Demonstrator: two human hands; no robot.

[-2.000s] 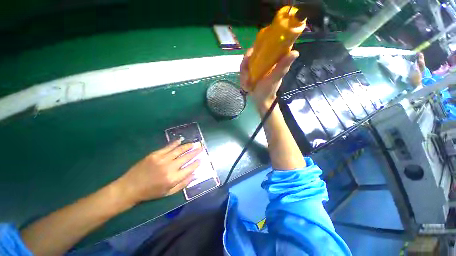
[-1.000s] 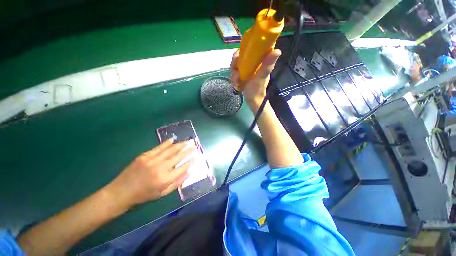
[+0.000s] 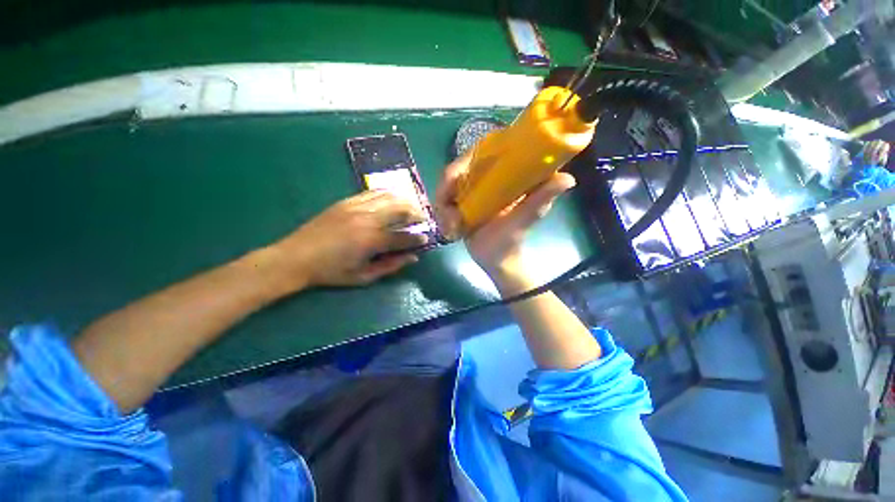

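A smartphone body (image 3: 383,155) lies flat on the dark green bench, its dark end away from me and its lower part under my fingers. My left hand (image 3: 363,235) rests over the phone's near part, fingers spread on its light middle and right edge. My right hand (image 3: 505,218) is wrapped around the yellow-orange electric screwdriver (image 3: 525,155), tilted, its lower end close to the phone's right edge. The driver tip is hidden by my right hand. A round grey screw dish (image 3: 475,136) is partly hidden behind the driver.
A black parts tray (image 3: 677,201) with dark pieces is at the right. The driver's black cable (image 3: 690,147) loops over it. A white rail (image 3: 343,88) borders the green conveyor, which carries another phone (image 3: 528,41). Another person's hand and blue sleeve (image 3: 868,179) show far right.
My right hand has brought the screwdriver from above the screw dish down beside the phone's near end. My left hand still rests on the phone. The whole view has shifted.
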